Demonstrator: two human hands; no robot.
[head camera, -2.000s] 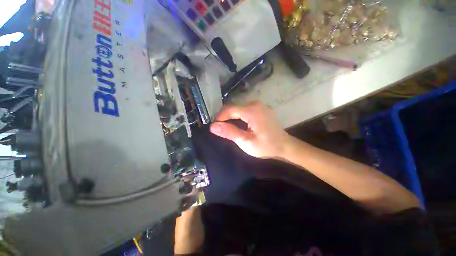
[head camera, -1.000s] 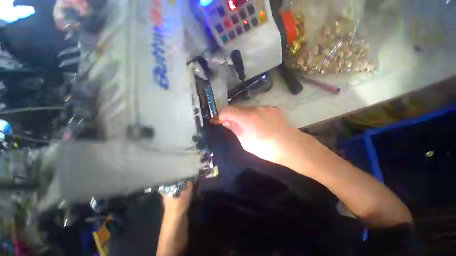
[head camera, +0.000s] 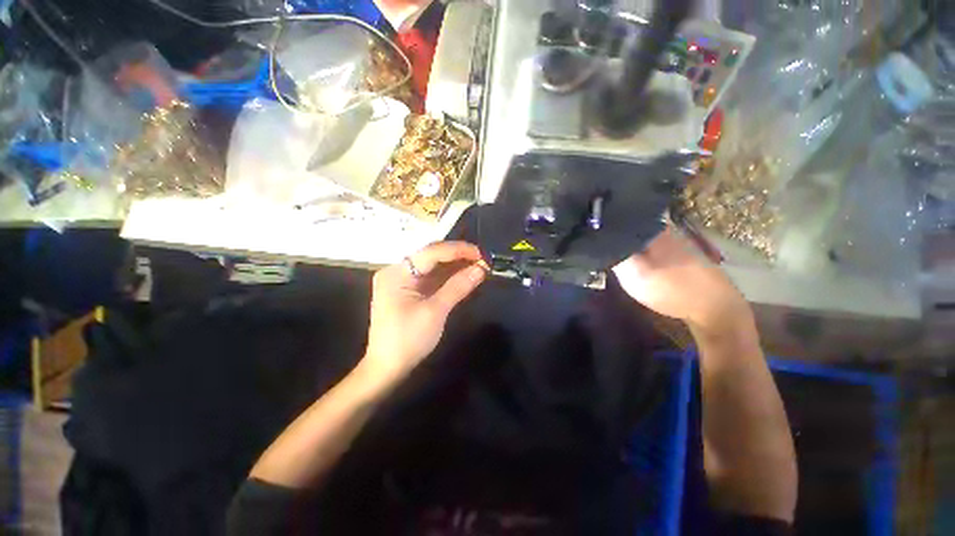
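The button-sewing machine's black front cover (head camera: 571, 215), with a yellow warning triangle, stands in the middle. The button clamp (head camera: 524, 274) shows just under it. My left hand (head camera: 408, 314), with a ring on one finger, is left of the clamp. Its thumb and forefinger meet on a tiny gold-coloured button (head camera: 483, 265), seen only as a small spot. My right hand (head camera: 675, 274) is right of the head; its fingertips are hidden behind the cover. Black garment cloth (head camera: 524, 387) hangs below the clamp and over my lap.
A button tray (head camera: 468, 168) of gold buttons is left of the machine. Bags of buttons lie at left (head camera: 173, 152) and right (head camera: 738, 204). The control panel (head camera: 712, 58) is behind at right. A blue crate (head camera: 775, 369) is below the table at right.
The view has swung from the machine's side to its front. My left hand, earlier mostly hidden behind the head, now shows with fingertips at the clamp. My right fingertips are now hidden.
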